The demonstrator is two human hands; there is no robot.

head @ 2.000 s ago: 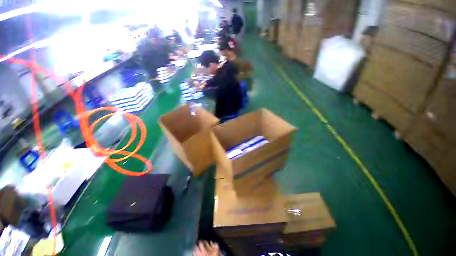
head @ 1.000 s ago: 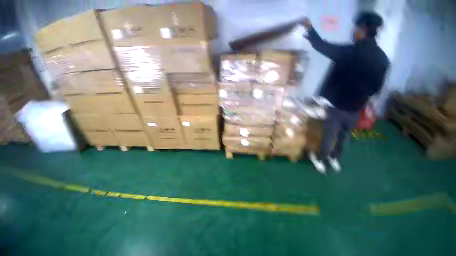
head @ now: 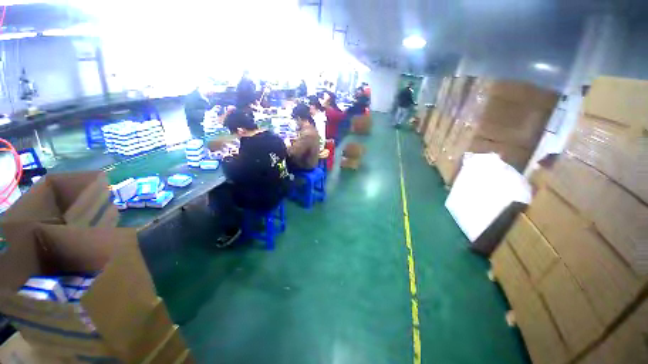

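Observation:
Neither of my hands is in the picture. Nearest in front of me, at the lower left, stands an open cardboard carton [head: 117, 295] with small blue-and-white boxes [head: 57, 288] inside. Behind it another open carton [head: 89, 195] stands at the bench; its inside is mostly hidden. More small blue-and-white boxes [head: 146, 190] lie loose on the green-topped bench [head: 188, 190], and a large stack of them [head: 133, 136] stands farther back.
A person in black [head: 259, 167] sits on a blue stool [head: 263, 224] at the bench, with several seated people beyond. A yellow line [head: 407, 242] runs along the green floor. Stacked cartons [head: 590, 234] and a white-covered block [head: 487, 195] stand at the right. A person [head: 405, 103] stands far back.
The view has swung from the wall of cartons back to the bench and aisle. My hand at the lower edge two seconds ago is out of the picture.

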